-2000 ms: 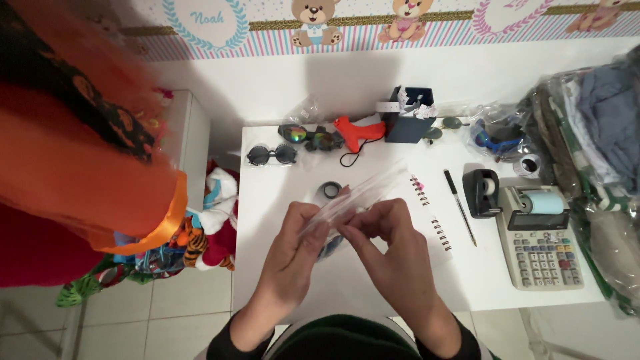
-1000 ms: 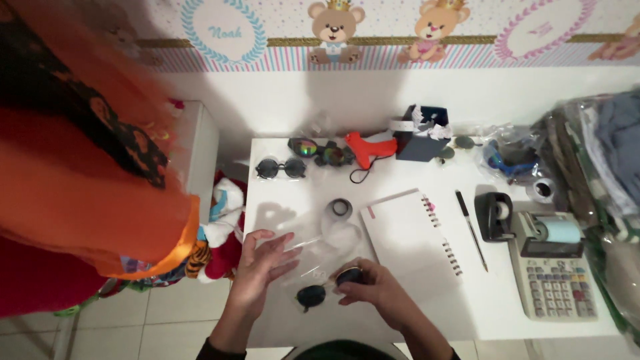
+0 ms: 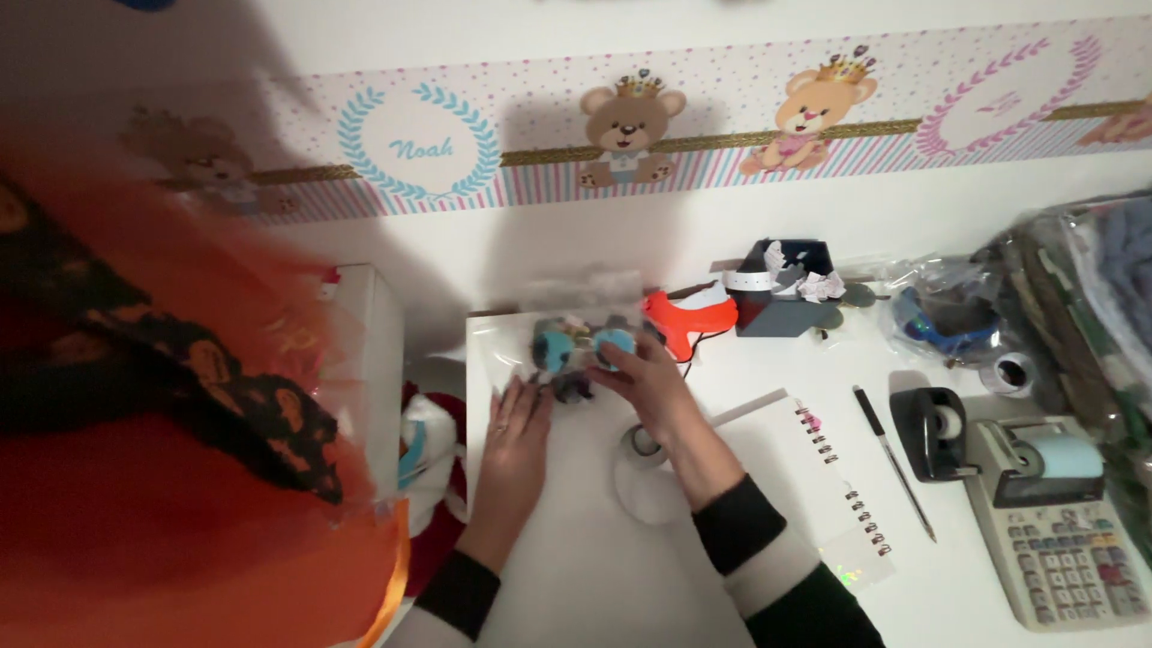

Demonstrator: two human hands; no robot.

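Round sunglasses with bluish reflective lenses are at the back left of the white table, with clear plastic film around them. The fingers of my right hand are on the right lens, thumb beneath it. My left hand lies with its fingers close together, fingertips just below the left lens; whether it grips anything cannot be told. Another dark pair of glasses shows partly between my hands. Near my right forearm, a roll of tape sits by a round clear piece of plastic.
Right of my hands are a red-orange tool, a dark box with paper scraps, bagged blue glasses, a spiral notebook, a pen, a tape dispenser and a printing calculator. Orange cloth hangs at left.
Both hands have moved from the table's front to its back left. The sunglasses held near the front a second ago are no longer there. The view has shifted toward the wall.
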